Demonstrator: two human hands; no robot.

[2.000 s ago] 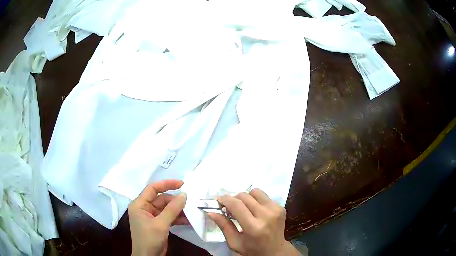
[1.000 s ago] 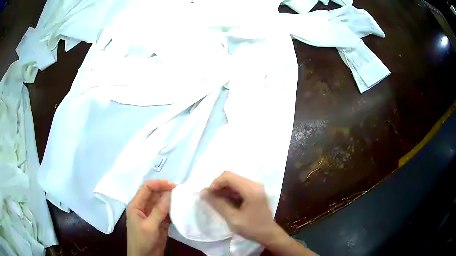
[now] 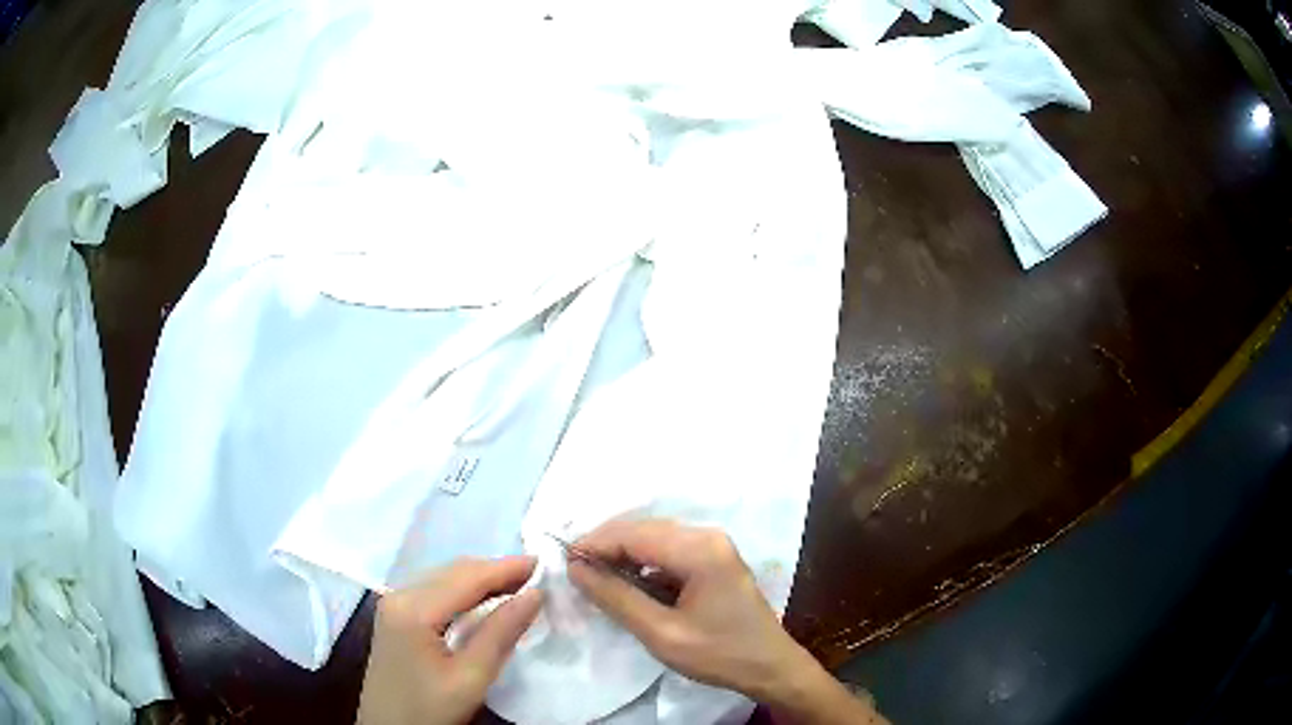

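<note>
A white garment [image 3: 737,326] lies spread before me, its lower edge near the table's front. My left hand [image 3: 454,630] pinches its cloth between thumb and index finger at the bottom centre. My right hand [image 3: 673,595] is just to the right, its fingertips almost touching the left ones. It holds small dark thread snips [image 3: 570,548]; only their tips show at the cloth edge. A small white care label [image 3: 459,475] with dark marks lies inside the garment, above my left hand. Fine thread ends cannot be made out.
The dark brown glossy table [image 3: 978,383] has a yellowish edge at the right. A white sleeve with a squared cuff [image 3: 1051,213] lies out at the upper right. A stack of creamy white garments [image 3: 50,467] runs down the left edge. More white cloth [image 3: 114,156] lies at the upper left.
The snips' tips first pointed left, then blurred out of sight, and now show at the cloth. Both hands have come together, and a rounded piece of cloth hangs below them.
</note>
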